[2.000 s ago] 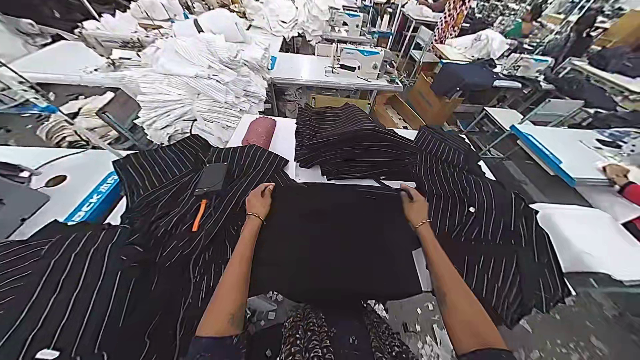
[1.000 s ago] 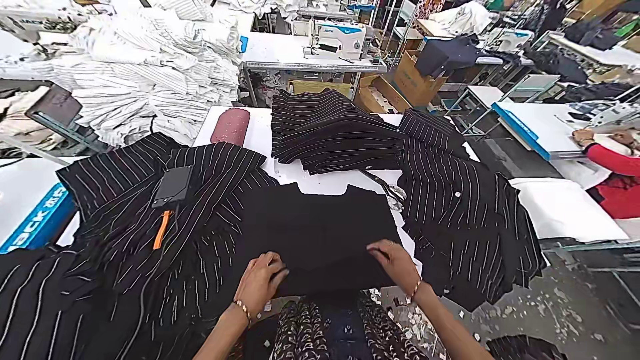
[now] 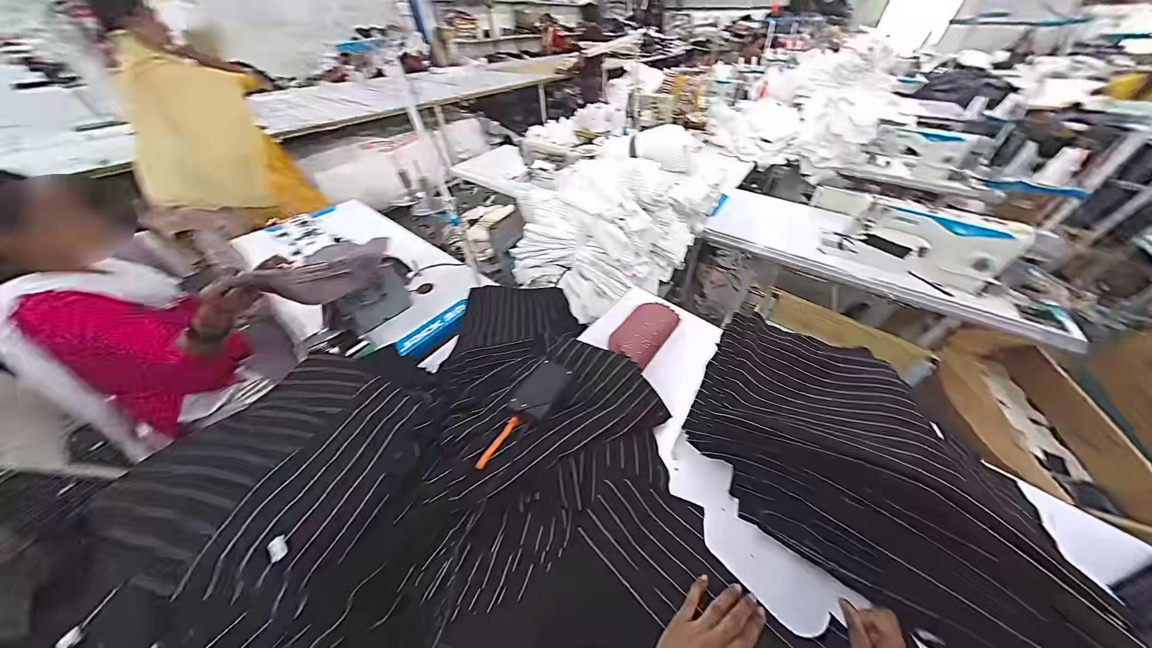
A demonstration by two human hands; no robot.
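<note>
My left hand (image 3: 713, 619) lies flat at the bottom edge, fingers spread, on or just over dark striped fabric (image 3: 630, 531). To its right my right hand (image 3: 873, 625) is partly cut off at the bottom, by the edge of the right-hand pile of black pinstriped fabric (image 3: 810, 432); its grip is unclear. A black device (image 3: 538, 391) with an orange strap (image 3: 496, 443) rests on the striped pieces left of centre. Behind them lies a pink rolled object (image 3: 644, 333) on the white table (image 3: 682, 371).
At the left a person in a pink top (image 3: 108, 346) handles grey cloth beside a sewing machine (image 3: 373, 292). A heap of white garments (image 3: 612, 225) stands behind the table. Another sewing machine (image 3: 945, 243) and an open cardboard box (image 3: 1044, 405) are at the right.
The view has swung far to the left, bringing the seated person into sight. The plain black piece that lay spread out before my hands is no longer clearly visible as a separate piece.
</note>
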